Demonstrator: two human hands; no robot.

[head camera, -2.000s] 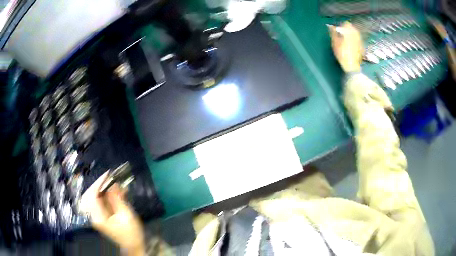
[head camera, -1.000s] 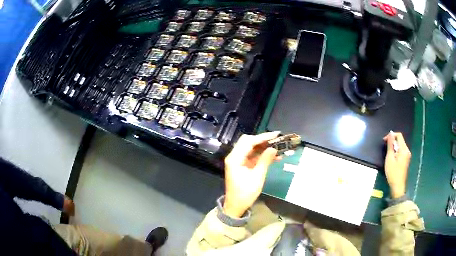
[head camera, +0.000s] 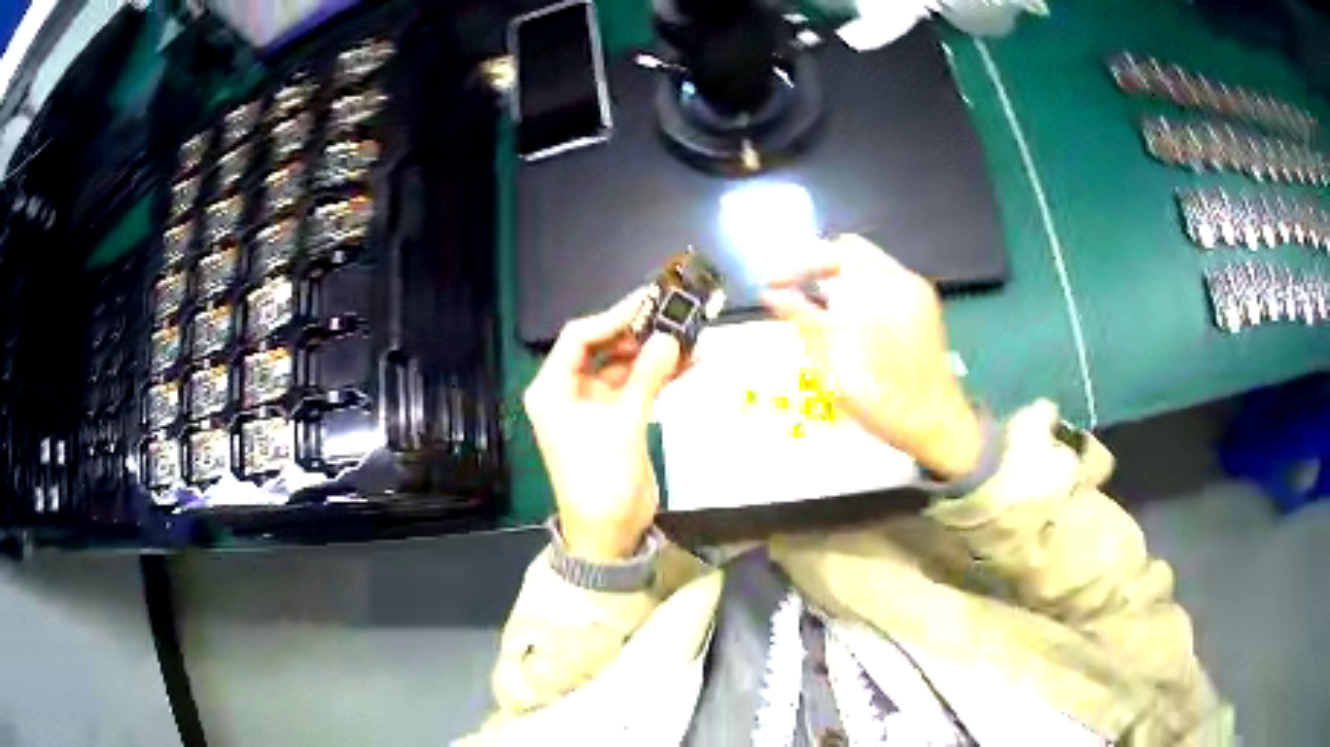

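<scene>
My left hand (head camera: 601, 423) holds a small electronic module (head camera: 680, 301) in its fingertips, above the front edge of the black base plate (head camera: 627, 219). The module is dark and squarish with a chip on the face that shows. My right hand (head camera: 890, 350) is over the plate's front edge and the white paper sheet (head camera: 715, 453). Its fingertips are pinched together near the bright light spot; whether they hold a thin tool is hard to tell in the glare. Small yellow pieces (head camera: 799, 401) lie on the sheet, beside my right hand. The hands are apart.
The video microscope (head camera: 741, 88) stands above the plate. A smartphone (head camera: 560, 76) lies at the plate's back left corner. A blister tray (head camera: 343, 292) with rows of modules and some unfilled pockets is at left. Rows of modules (head camera: 1254, 219) lie on the green mat at right. A blue stool is at lower right.
The view has turned to the right. My left hand has brought the module over the base plate, closer to the microscope. My right hand has moved in towards it. The yellow pieces now show more clearly.
</scene>
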